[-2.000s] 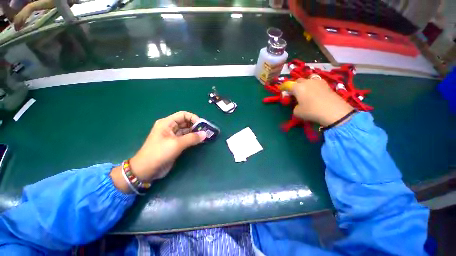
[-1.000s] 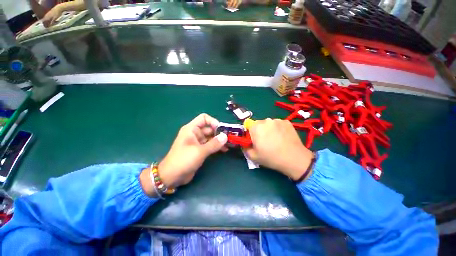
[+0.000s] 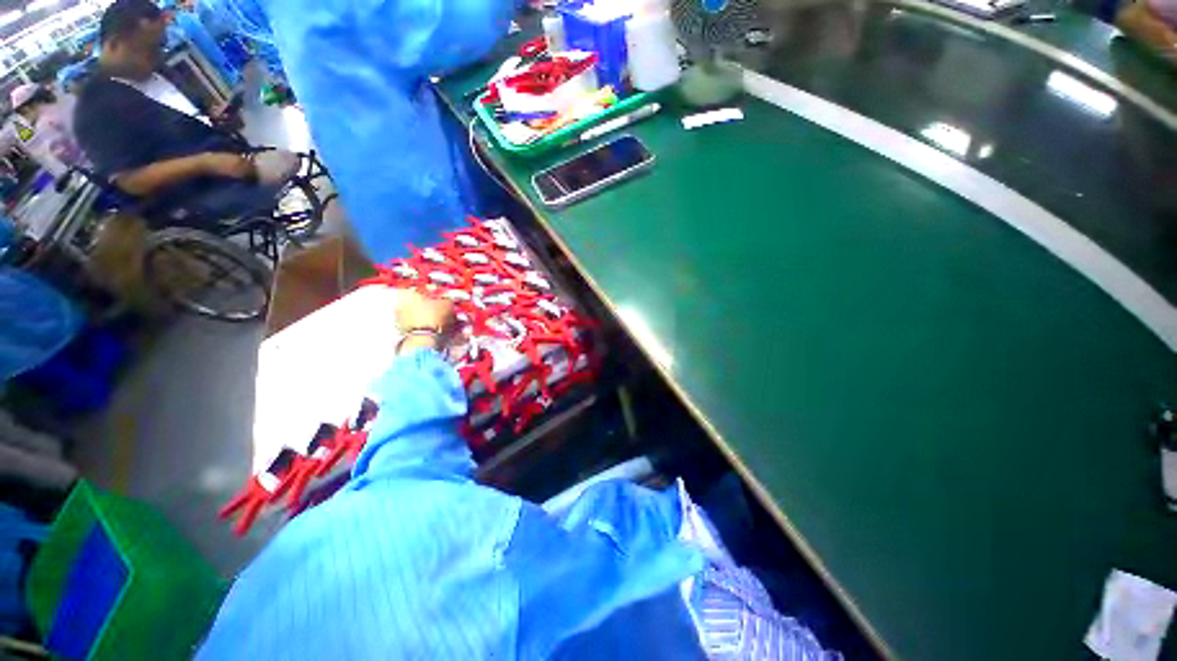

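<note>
My head camera is turned to the left. My left hand (image 3: 422, 314) is small in view, at the left edge of the dense rows of red spring clamps (image 3: 484, 278). Its fingers are mostly hidden, so I cannot tell whether it holds anything. The clamps hold small dark and pale units and stand on a pale board (image 3: 329, 355) beside the bench. A few more clamped units (image 3: 294, 467) lie along the board's near edge, partly behind my sleeve. My right hand is not in view.
A phone (image 3: 594, 171) and a green tray (image 3: 568, 127) of pens and red items lie on the green bench (image 3: 826, 310). A white wipe (image 3: 1133, 617) lies at lower right. A person in blue stands beyond the board; another sits in a wheelchair. A green bin (image 3: 116, 568) is at lower left.
The view has swung left from the bench. My left hand has gone from the bench centre to the clamp rows. My right hand, last seen holding a clamp at the unit, is out of view.
</note>
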